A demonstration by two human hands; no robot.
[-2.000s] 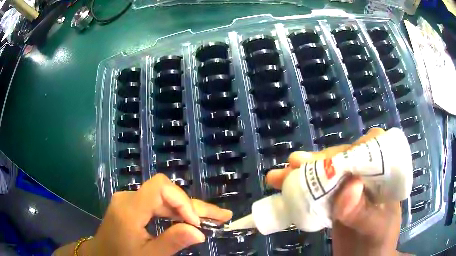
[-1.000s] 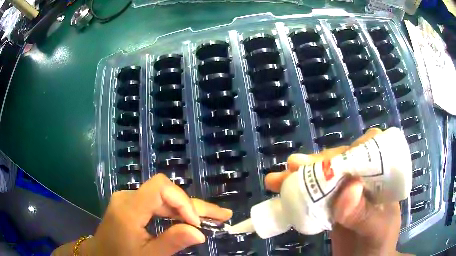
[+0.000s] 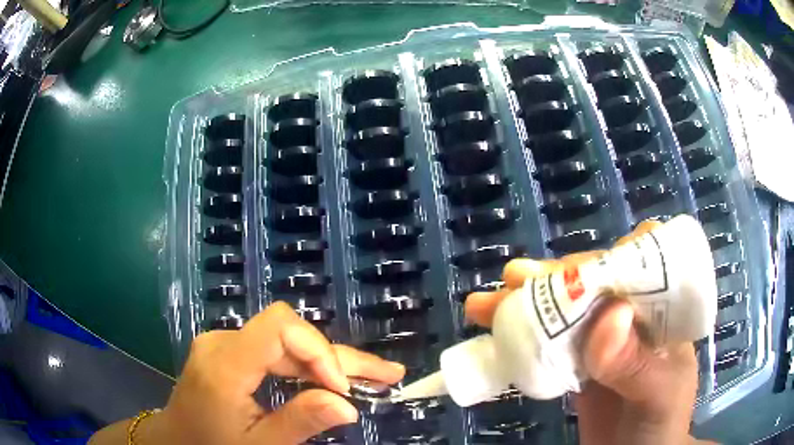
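Observation:
My left hand (image 3: 252, 382) holds a round unit (image 3: 373, 393) edge-on between thumb and fingers, low in the view. My right hand (image 3: 640, 374) is closed around a white squeeze bottle (image 3: 531, 335) with a black-framed label and a red mark. The bottle lies tilted, its pale cone nozzle (image 3: 424, 388) pointing left, with the tip at the unit's right edge. Whether the tip touches the unit, and whether liquid comes out, I cannot tell. Both hands are over the clear blister tray (image 3: 333, 182), where black units (image 3: 376, 142) stand on edge in rows.
The green mat (image 3: 104, 200) lies left of the tray. A silver metal item (image 3: 141, 29) with a dark cable is at the back left. A white sheet (image 3: 756, 113) lies along the tray's right side. Another clear plastic edge shows at the back. Blue items show at the lower left.
The bottle has tilted and shifted very slightly in my right hand. My left hand and the unit stay in nearly the same place.

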